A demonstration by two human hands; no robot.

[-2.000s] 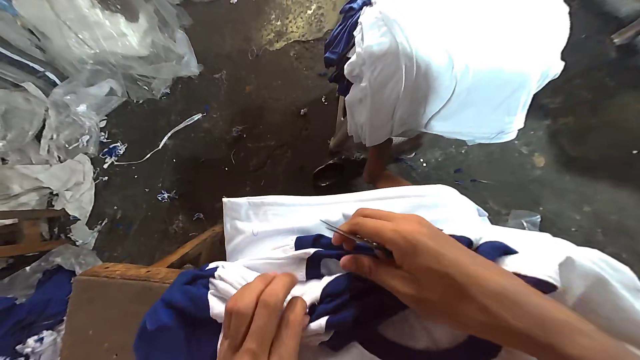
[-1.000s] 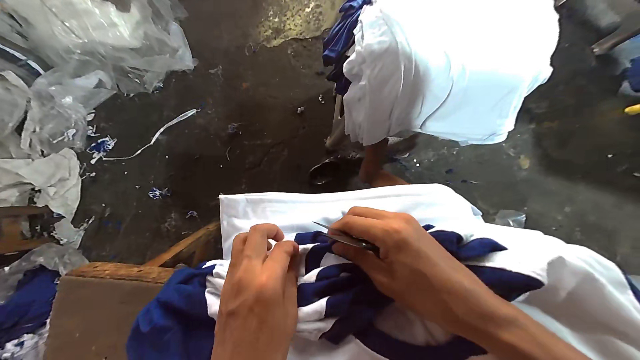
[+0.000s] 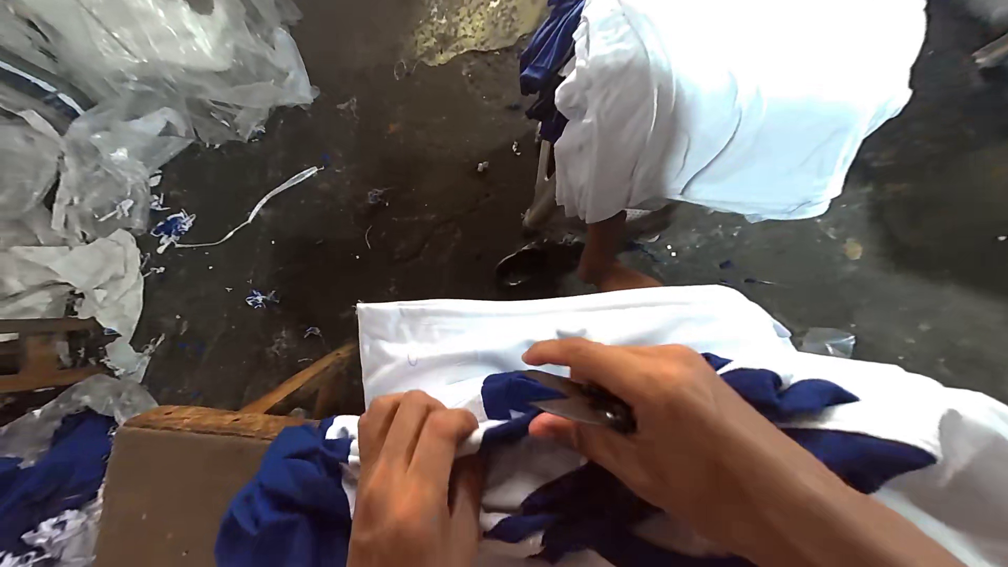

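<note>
My left hand [image 3: 417,480] pinches a gathered edge of white and blue fabric [image 3: 508,394] between thumb and fingers. Just right of it, my right hand [image 3: 654,417] holds small metal thread snips [image 3: 583,405], whose parted blades point left at a blue part of the cloth. Under and around both hands lies the white and blue garment cloth [image 3: 441,331], with a flat white panel beyond the fingers and blue bunched fabric [image 3: 276,496] left of my left hand. The underside of the gathered folds is hidden.
A stack of white cloth [image 3: 709,102] with blue pieces stands ahead; a person's bare foot [image 3: 618,276] shows beneath it. Clear plastic bags [image 3: 157,71] lie at the left. A wood-edged board [image 3: 181,480] is beside the garment. Thread scraps [image 3: 173,228] litter the dark floor.
The snips' blades now show apart, where a second ago they looked like one thin tip. My left hand has moved from the upper folds down to the gathered edge.
</note>
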